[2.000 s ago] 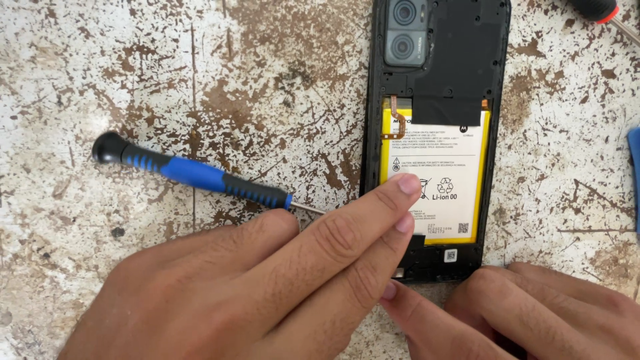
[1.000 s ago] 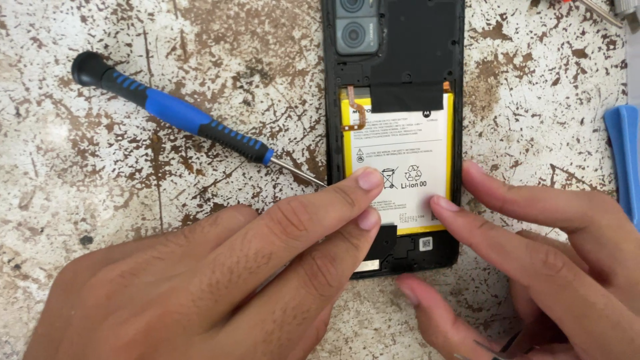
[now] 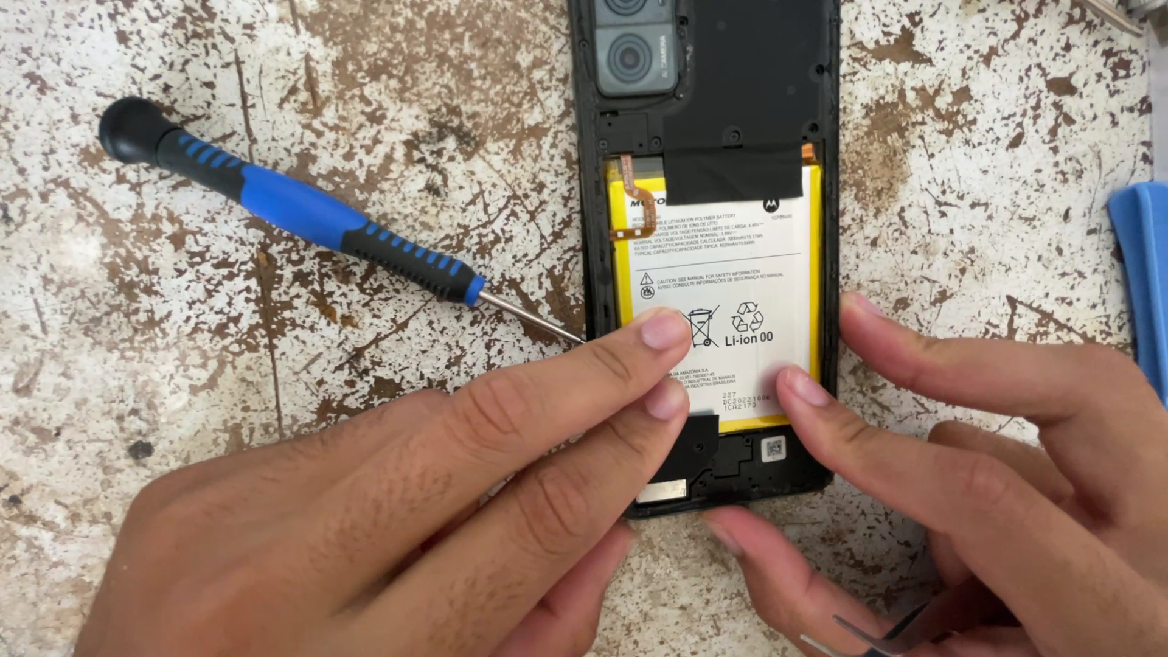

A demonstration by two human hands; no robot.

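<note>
An opened smartphone lies back side up, its camera module at the top left. Its white, yellow-edged lithium battery is exposed, with black tape over the upper edge and an orange flex cable at one corner. Two fingertips of my left hand rest on the battery's lower left part. My right hand has one finger on the battery's lower right, another at the phone's right edge and its thumb by the bottom edge. Metal tweezers are tucked in my right hand, partly hidden.
A blue and black screwdriver lies left of the phone, its shaft reaching the phone's left edge. A blue plastic tool is at the right edge, with a metal shaft above it. The worktop has worn white paint.
My right hand has opened out from below the phone, bringing fingers onto the battery and the phone's right side. My left fingers have stayed on the battery. The view has shifted.
</note>
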